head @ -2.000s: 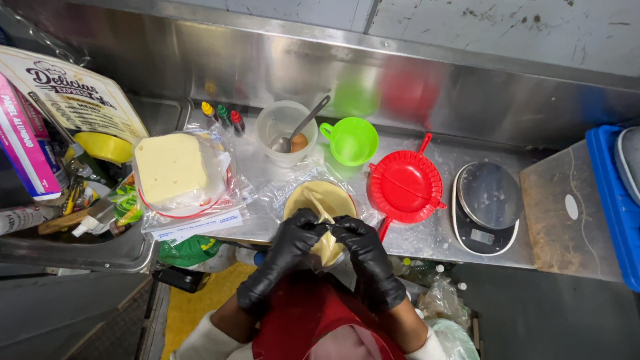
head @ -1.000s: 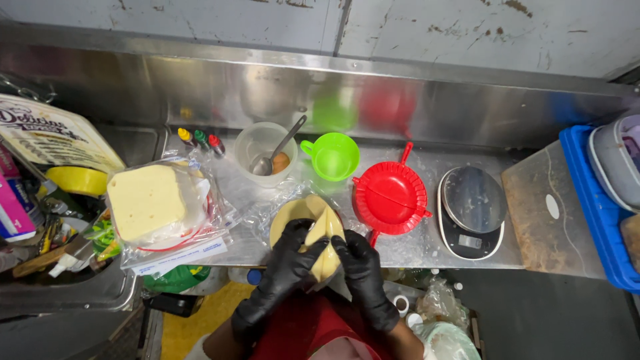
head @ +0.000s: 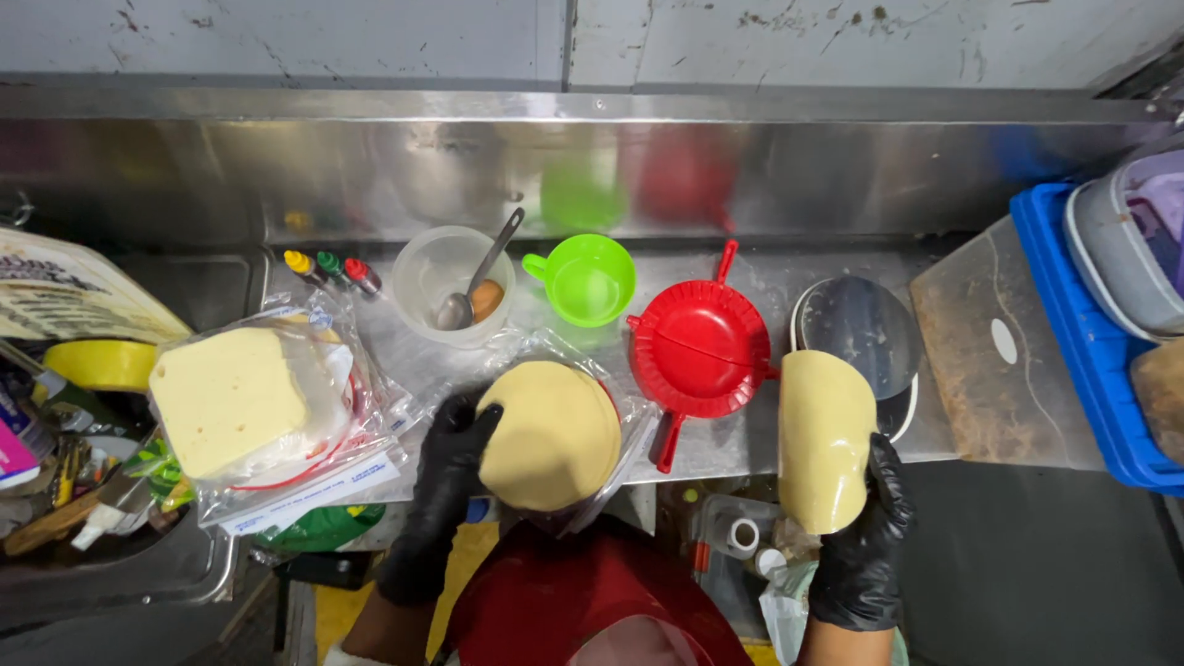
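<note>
My left hand (head: 450, 462), in a black glove, rests at the left edge of a stack of round dough discs (head: 548, 435) in a plastic bag, thumb on the top disc. In my gloved right hand (head: 865, 536), a single dough disc (head: 823, 435) hangs curved in front of a kitchen scale (head: 858, 333). Between the stack and the scale lies an opened red plastic dough press (head: 700, 350). Behind the stack stand a green plastic cup (head: 589, 280) and a clear tub (head: 416, 277) holding a metal spoon (head: 490, 254) and a brown egg (head: 487, 298).
A block of cheese (head: 231, 398) in plastic wrapping lies at the left, beside a cluttered sink (head: 199, 573). Three small colouring bottles (head: 331, 268) stand behind it. At the right are a large clear bin (head: 990, 351) and a blue lid (head: 1073, 370) bearing containers.
My hands have moved apart. One disc has come away from the stack and moved right in my right hand; both hands were over the stack before.
</note>
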